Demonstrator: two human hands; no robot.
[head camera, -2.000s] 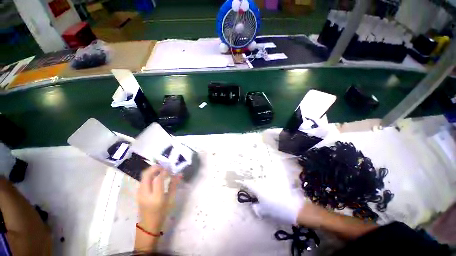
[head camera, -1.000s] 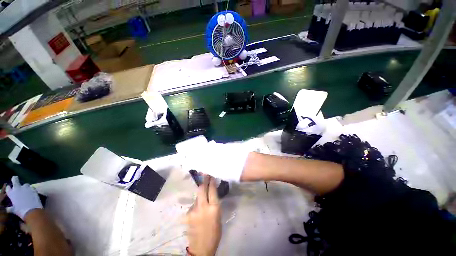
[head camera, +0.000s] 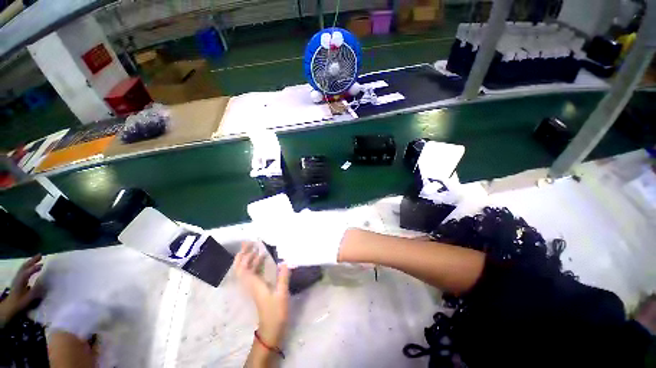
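Observation:
My left hand, bare with a red wrist cord, is at the near left side of an open retail box, fingers and thumb around its edge. My right hand, in a white glove, reaches across from the right over this box; its fingertips and anything in them are hidden. The box's white lid flap stands up behind the glove, and its body is mostly covered. Another open retail box lies tilted to the left, a black piece and white label in its mouth. The black cable pile is at right, partly behind my sleeve.
The green belt carries black units and open boxes. One open box stands at the bench's far edge by the pile. Another person's hands are at lower left. A blue fan stands beyond, a metal post at right.
My right hand has left the loose cable on the bench for the open box. My left hand has shifted and its fingers are now more spread. Belt items sit differently in view.

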